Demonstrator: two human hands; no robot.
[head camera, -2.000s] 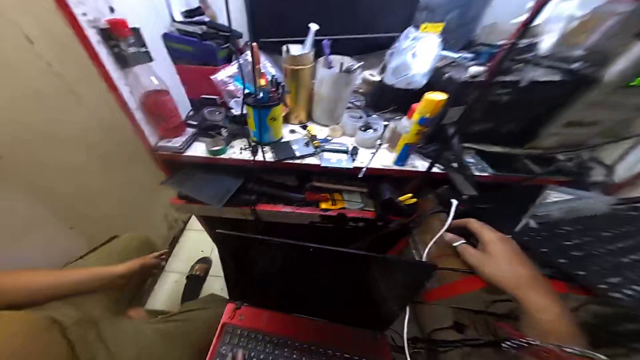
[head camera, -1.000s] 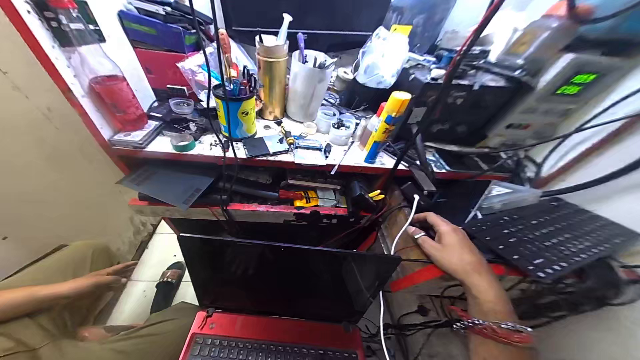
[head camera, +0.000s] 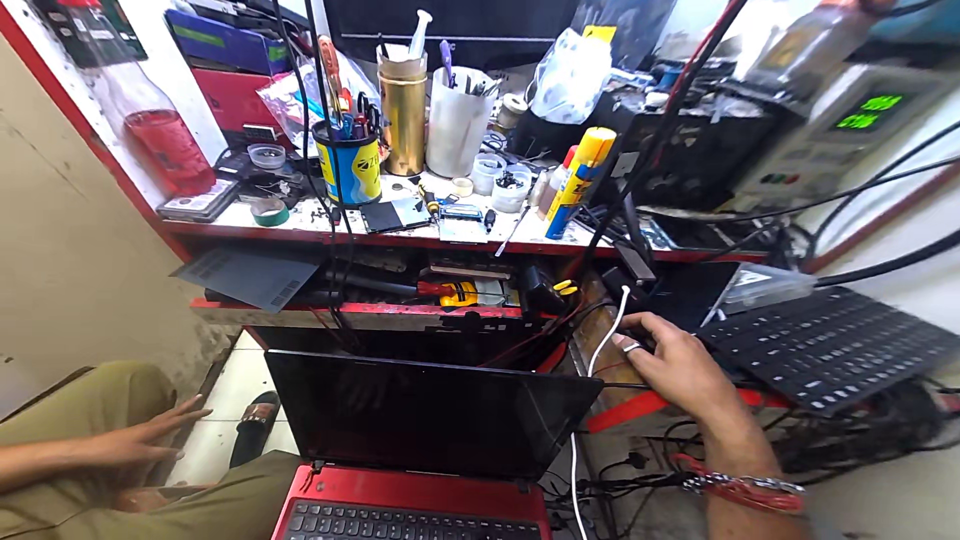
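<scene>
A red laptop (head camera: 420, 491) with a dark screen (head camera: 442, 412) stands unfolded at the lower middle. My right hand (head camera: 675, 360), with a ring and bracelets, rests on the cluttered ledge right of the laptop. Its fingertips are beside a white cable (head camera: 607, 337); whether they touch it cannot be told. A loose black laptop keyboard (head camera: 832, 345) lies just right of that hand. Over my khaki-clad knee, my left hand (head camera: 154, 442) is held with fingers spread and nothing in it.
On the bench are a pen cup (head camera: 349, 169), a gold cylinder (head camera: 403, 120), a yellow-blue spray can (head camera: 581, 180), small plastic tubs (head camera: 511, 191) and a power supply (head camera: 832, 142) with a lit display. Red-handled tools (head camera: 435, 289) fill the shelf below. Black cables (head camera: 634, 172) hang in front.
The view has shifted rightward since the first frame, bringing the power supply display and more of the loose keyboard into sight. My right hand stays beside the white cable.
</scene>
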